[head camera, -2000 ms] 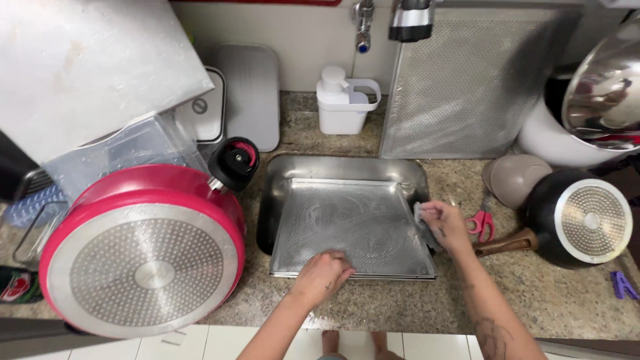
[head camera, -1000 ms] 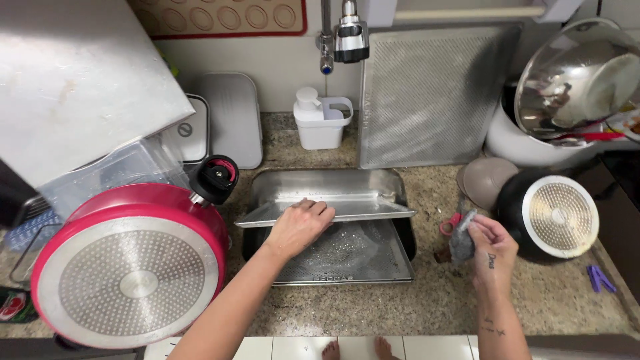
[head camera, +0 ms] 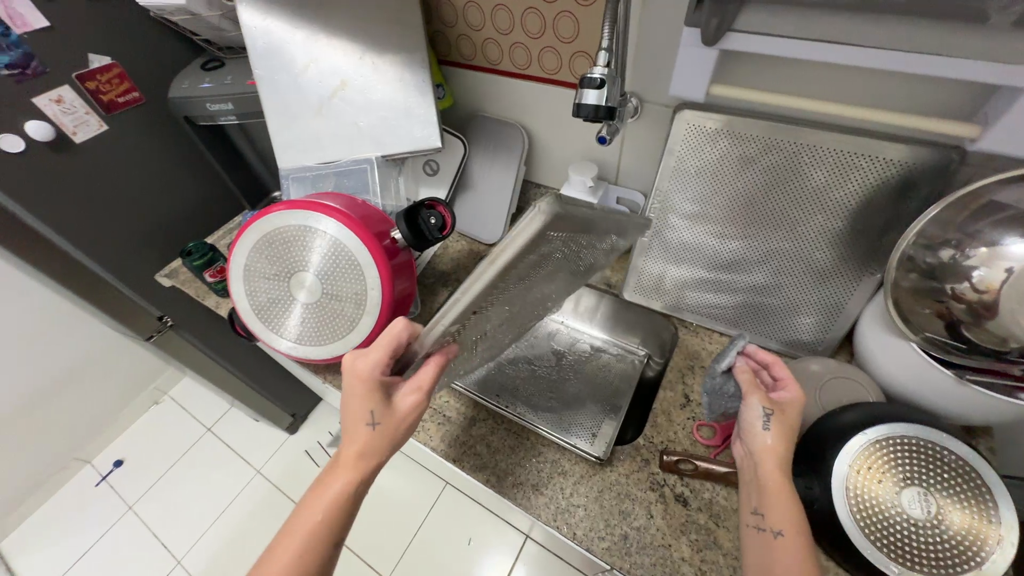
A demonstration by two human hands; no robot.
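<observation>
My left hand grips the near edge of a perforated metal tray, which is tilted up and slightly blurred above the sink. Beneath it another wet perforated metal tray lies across the steel sink. In my right hand, a wet grey cloth or scouring pad is pinched between thumb and fingers, over the counter right of the sink. Pink-handled scissors lie just below the pad.
A red pot stands on its side at left, near a white soap dispenser and the faucet. A large perforated tray leans on the wall. An upturned black pan and a steel bowl occupy the right.
My left hand has lifted the upper tray out of the sink and moved left with it, uncovering the tray below. My right hand still holds the grey pad. The view has swung.
</observation>
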